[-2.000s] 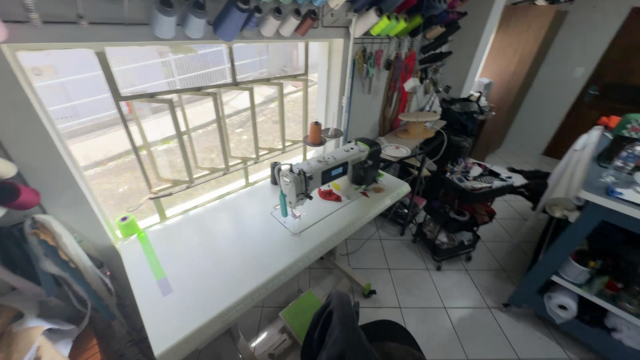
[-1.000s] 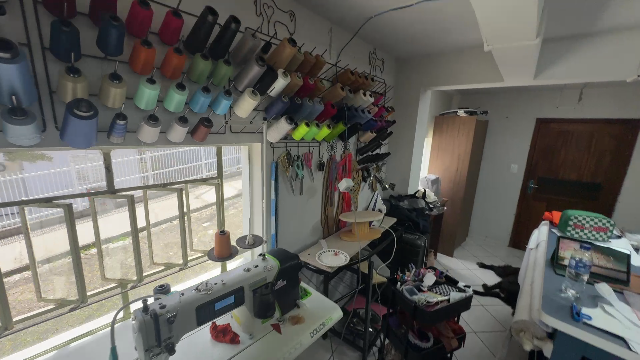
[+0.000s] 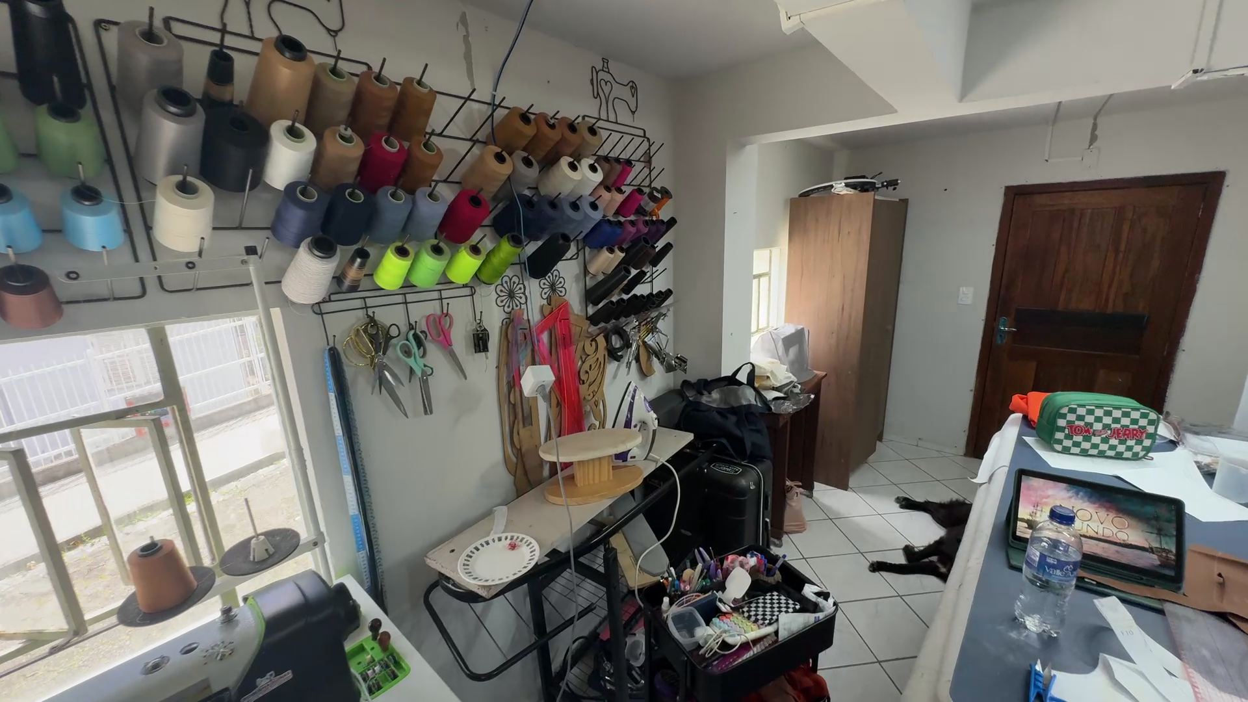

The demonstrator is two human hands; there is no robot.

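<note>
Neither of my hands shows in the head view. At the lower left is the top of a sewing machine [image 3: 283, 643], with a brown thread cone [image 3: 162, 577] on its stand behind. A green tray [image 3: 378, 667] of small parts lies on the white sewing table beside the machine. Thread cones in many colours hang on a black wire wall rack [image 3: 439, 107]. Under them, scissors with teal handles [image 3: 413, 353] and pink-handled scissors [image 3: 441, 336] hang from hooks.
An ironing board [image 3: 458, 561] bears an iron [image 3: 636, 419], a wooden stand [image 3: 592, 466] and a white plate [image 3: 498, 558]. A black cart [image 3: 751, 634] full of supplies stands below. At right, a blue-topped table [image 3: 1004, 546] holds a tablet [image 3: 1096, 531] and bottle [image 3: 1049, 575]. A black animal [image 3: 936, 541] lies on the floor.
The view has swung up and to the right, from the sewing table and window to the thread rack, door and right-hand table. No object has plainly moved.
</note>
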